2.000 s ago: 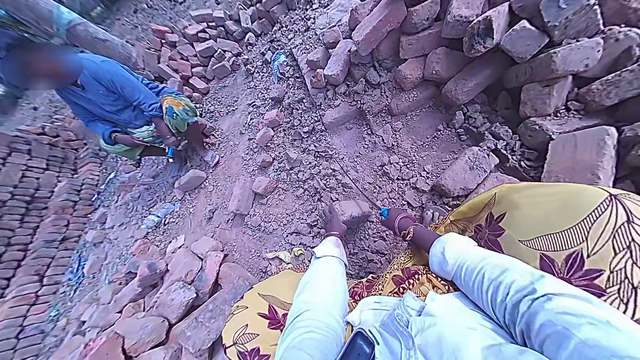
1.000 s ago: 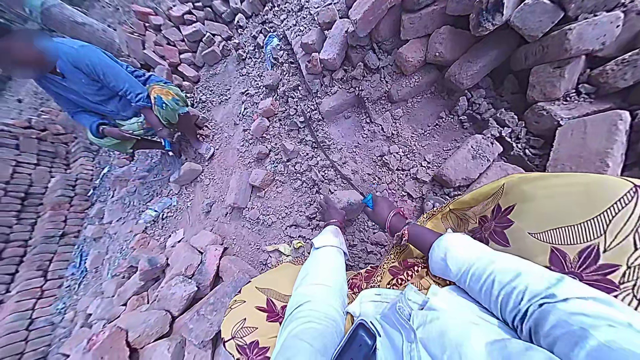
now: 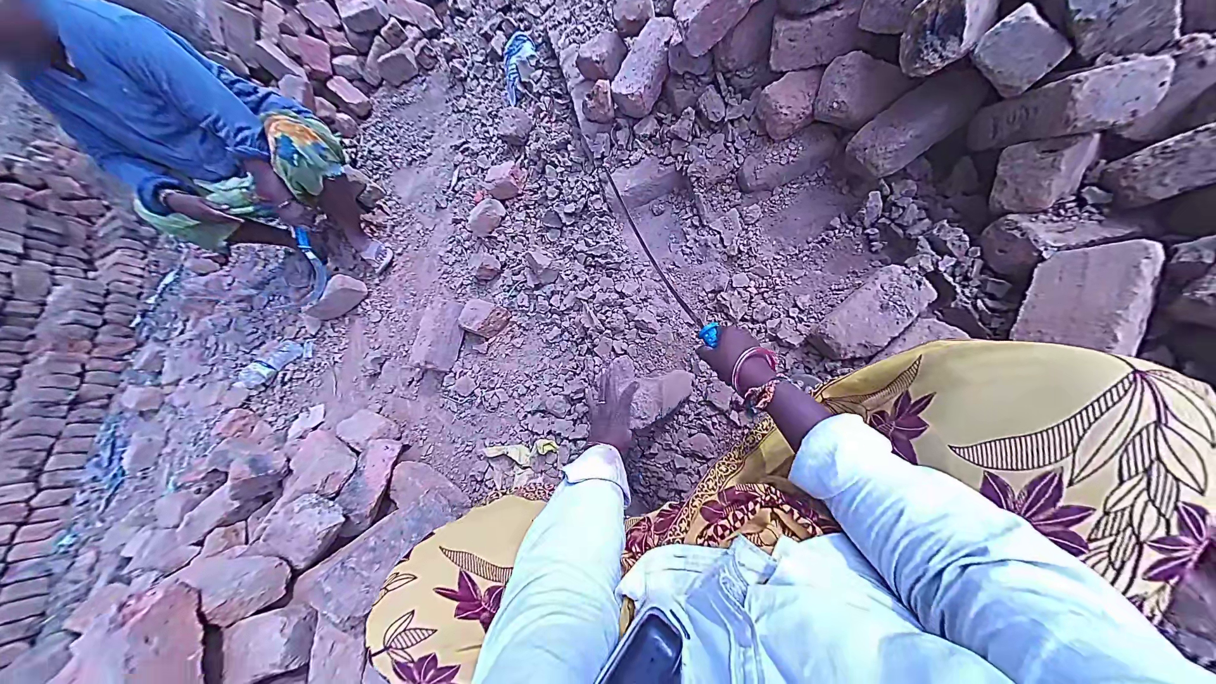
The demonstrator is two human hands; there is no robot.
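Observation:
My left hand (image 3: 611, 408), fingers apart, is at the left end of a reddish brick piece (image 3: 662, 397) lying on crumbled rubble. Whether its fingertips touch the brick cannot be told. Just up and right of that brick, my right hand (image 3: 730, 353) is closed around the blue-wrapped end of a thin dark rod (image 3: 651, 255). From my fist the rod slants up and left across the broken brick and dust; its far end is hard to make out. Bangles circle my right wrist. Patterned yellow cloth (image 3: 1031, 446) covers my lap and knees.
Piled bricks (image 3: 1088, 285) rise at the right, with stacked rows (image 3: 47, 399) at the far left. Broken bricks (image 3: 299, 527) lie at lower left. A person in a blue top (image 3: 161, 90) squats at upper left, holding a curved blue-handled tool (image 3: 309, 258). Yellow scraps (image 3: 521, 453) lie near my left hand.
My right hand, with the rod in it, has moved away from my lap since two seconds ago. The fingers of my left hand now show spread beside the brick.

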